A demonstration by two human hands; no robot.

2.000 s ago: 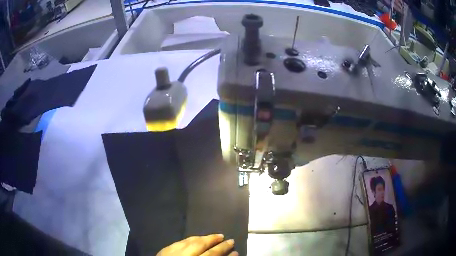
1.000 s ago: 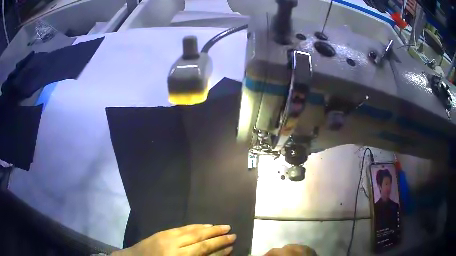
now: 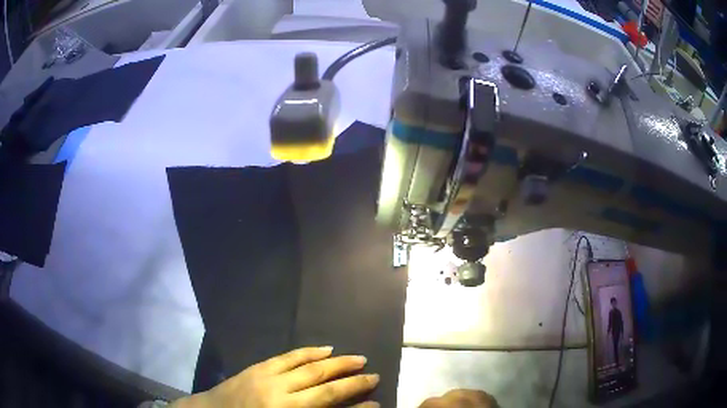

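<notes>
A large dark cut panel (image 3: 247, 247) lies flat on the white table, its right edge running under the presser foot (image 3: 401, 249) of the sewing machine (image 3: 510, 119). A lengthwise line shows down its middle. My left hand (image 3: 295, 382) lies flat on the panel's lower part, palm down, fingers a little apart and pointing right. My right hand (image 3: 458, 398) shows only as knuckles at the bottom edge, right of the panel; its fingers are hidden, so I cannot tell if it holds anything. The needle is too small to make out.
A sewing lamp (image 3: 303, 119) glows yellow left of the machine head. More dark cloth pieces (image 3: 96, 96) lie at the far left. A lit smartphone (image 3: 612, 327) lies at the right, with a thin cable (image 3: 564, 335) beside it. A white trough (image 3: 247, 22) stands behind.
The view has shifted, and the panel and machine sit higher and the machine farther right than at first. My right hand has come into view at the bottom. The phone picture has changed.
</notes>
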